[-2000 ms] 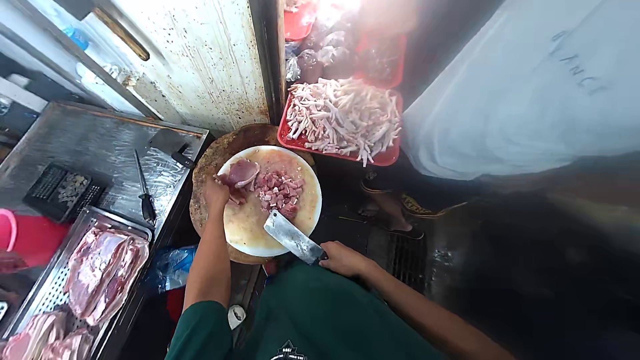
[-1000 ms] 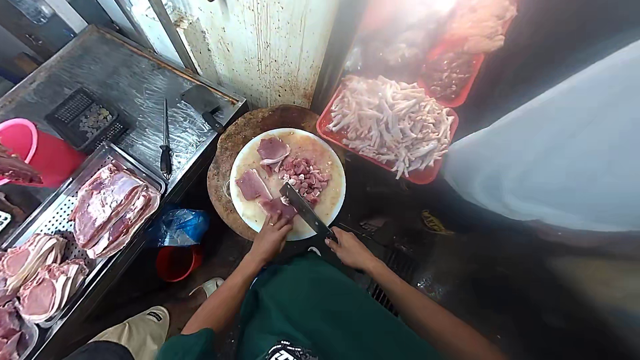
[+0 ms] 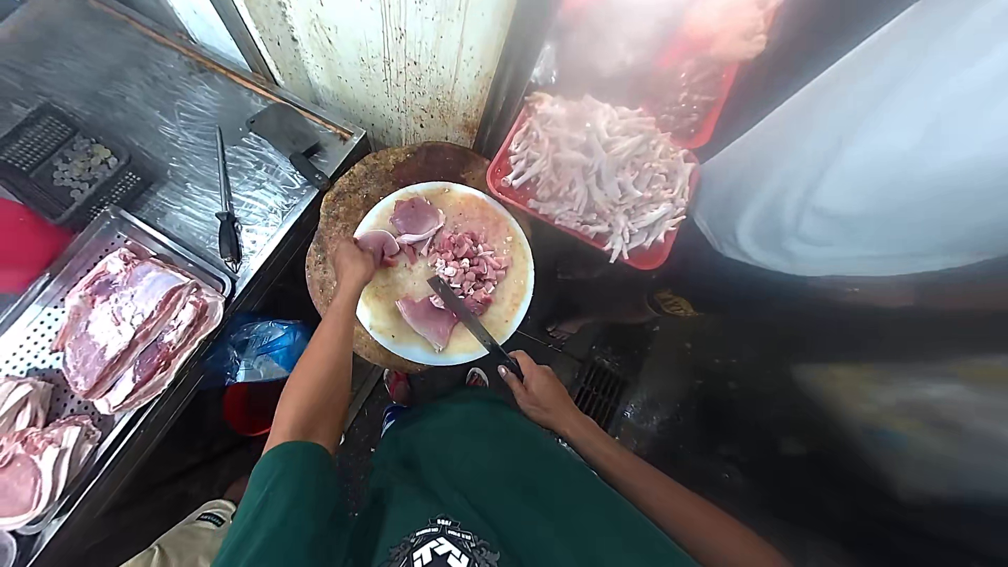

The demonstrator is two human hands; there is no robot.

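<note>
A round white cutting board (image 3: 386, 315) lies on a wooden chopping block (image 3: 339, 213). My left hand (image 3: 351, 264) holds a pink meat slice (image 3: 379, 243) at the board's left edge. My right hand (image 3: 542, 389) grips the black handle of a cleaver (image 3: 468, 316), seen nearly edge-on, its tip over the board's middle. Diced meat (image 3: 471, 264) is heaped just beyond the blade. One slice of meat (image 3: 416, 216) rests near the far rim, and another (image 3: 428, 320) lies left of the blade.
Left, a metal table holds a sharpening steel (image 3: 226, 197), a second cleaver (image 3: 287, 134), a black basket (image 3: 63, 165) and a perforated tray (image 3: 35, 327) of meat slabs. A red tray (image 3: 654, 256) of chicken feet stands at right. A person's trousered leg (image 3: 185, 539) shows lower left.
Since one second ago, my left hand has moved from the near side of the board to its left edge, where it now holds a slice. The cleaver remains in my right hand.
</note>
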